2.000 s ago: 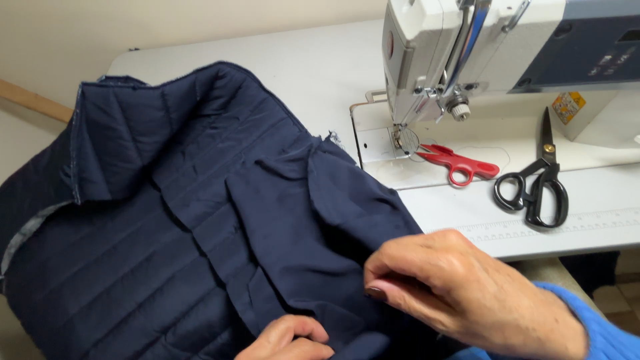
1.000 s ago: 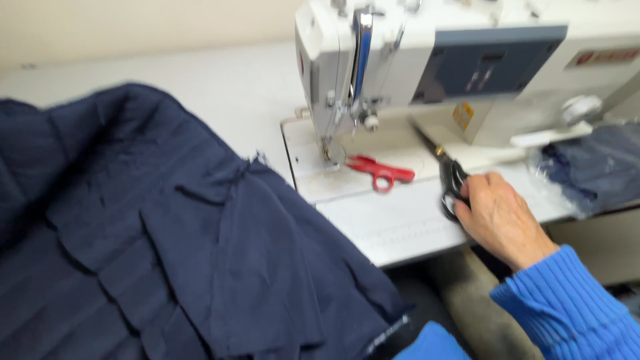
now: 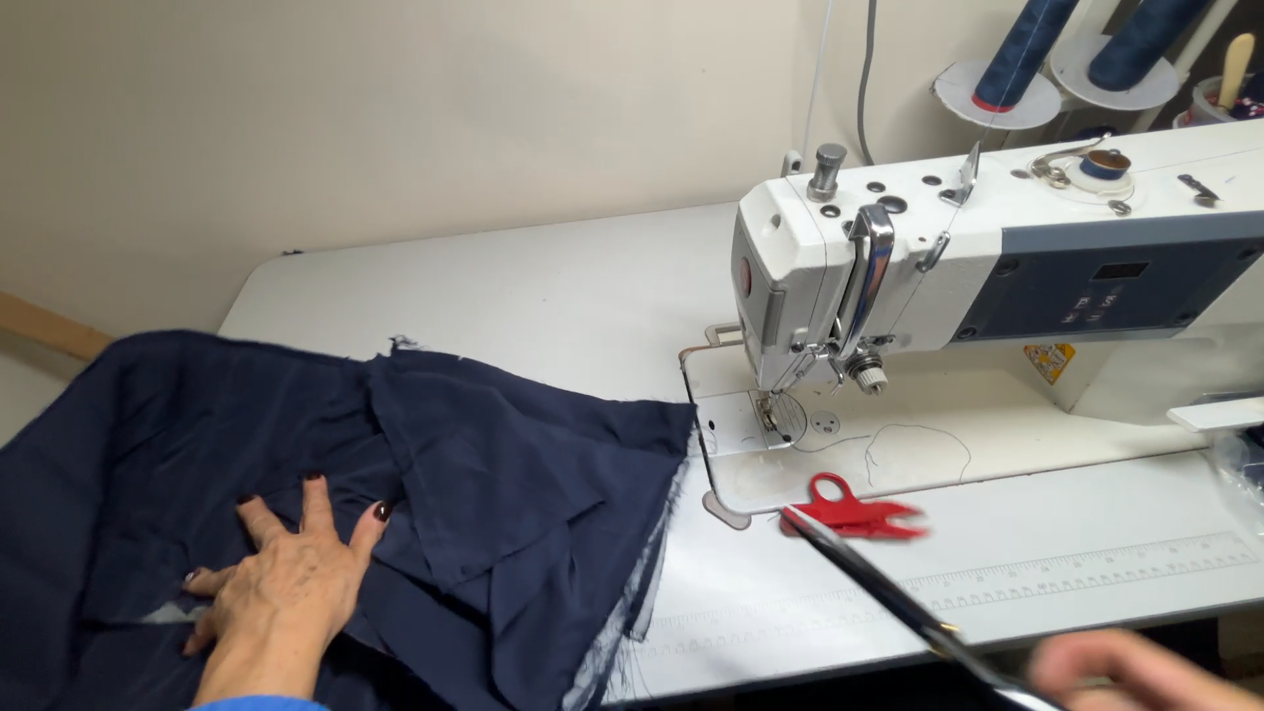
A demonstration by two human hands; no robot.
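Observation:
My left hand [image 3: 286,583] lies with its fingers spread on a dark navy garment [image 3: 523,464], whose frayed edge runs down its right side. At the lower right my right hand [image 3: 1136,671], blurred and partly cut off, holds black-handled fabric shears [image 3: 879,583]. Their blades point up and left across the table, with the tip at the red thread snips [image 3: 849,513]. The snips, also blurred, lie at the front edge of the sewing machine bed. Needle and presser foot [image 3: 772,417] of the industrial sewing machine [image 3: 987,257] stand beyond them, to the right of the garment.
A ruler scale [image 3: 1047,573] is marked along the front of the white table [image 3: 474,286]. Navy thread cones [image 3: 1022,54] stand behind the machine. A loose thread [image 3: 918,430] curls on its bed. A clear plastic bag [image 3: 1239,469] is at the right edge.
The black shears, lying on the table two seconds ago, are now in my right hand. My left hand rests flat on the garment, which lies differently. The red snips have moved and turned. The view has shifted.

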